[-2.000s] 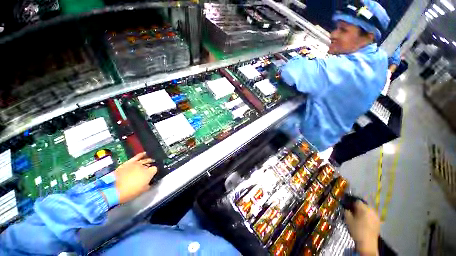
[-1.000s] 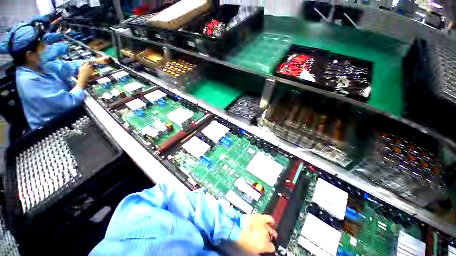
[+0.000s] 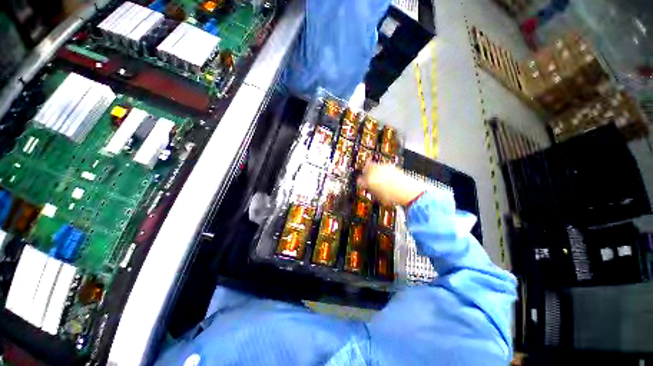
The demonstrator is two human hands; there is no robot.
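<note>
A clear blister tray with rows of orange-wound parts lies beside the conveyor. Some of its pockets towards the conveyor side look empty of orange parts. My right hand reaches over the tray's right side, with its fingers at the wound parts. The hand is blurred and its fingertips are unclear, so a grip on a part cannot be made out. My left hand is not in view. A green circuit board with white heatsinks and blue components lies on the left.
A silvery conveyor rail runs between boards and tray. Another person's blue-clothed body is close beyond the tray. A white-grey ridged tray lies on the right, partly under my sleeve. Cartons and black crates are farther right.
The view has swung from the conveyor and shelves to the blister tray on the right. My left hand, earlier at the board carrier, is out of the picture. My right hand now shows over the tray.
</note>
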